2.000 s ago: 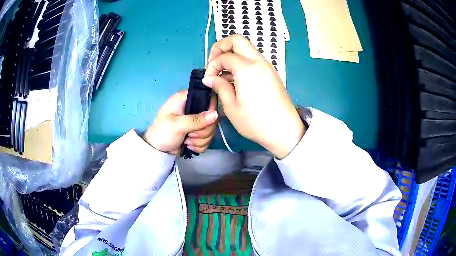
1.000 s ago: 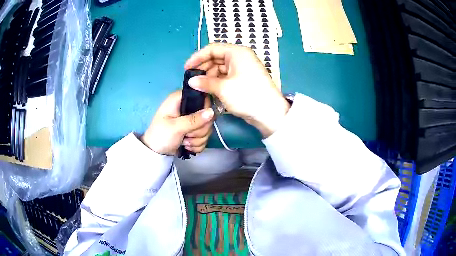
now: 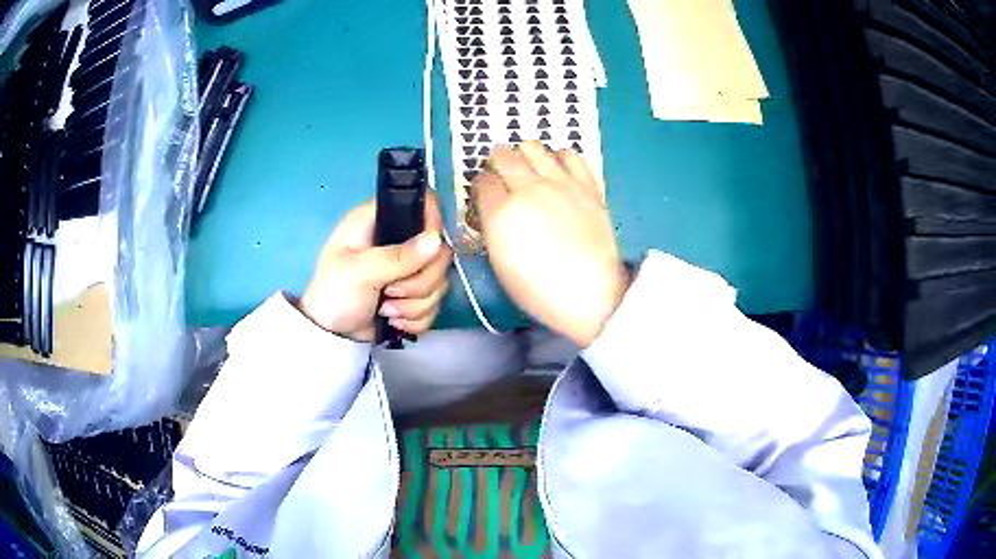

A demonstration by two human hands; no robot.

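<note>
My left hand [image 3: 377,268] is closed around a small stack of slim black parts [image 3: 402,197], held upright left of centre with the ends showing at the top. My right hand [image 3: 552,235] is over the lower part of the cream pad sheet [image 3: 524,82], fingers bent down onto it. The fingertips are hidden, so I cannot tell whether they hold a pad. The sheet bears rows of small black triangular pads.
A white cable [image 3: 428,120] runs beside the sheet. Blank tan sheets [image 3: 704,66] lie at upper right. Loose black parts [image 3: 222,137] and a clear plastic bag [image 3: 153,218] are at left. A ridged black tray [image 3: 950,186] stands at right above a blue crate [image 3: 885,420].
My right hand has left the top of the black stack and moved right onto the pad sheet. My left hand has shifted slightly left with the stack. More of the sheet shows.
</note>
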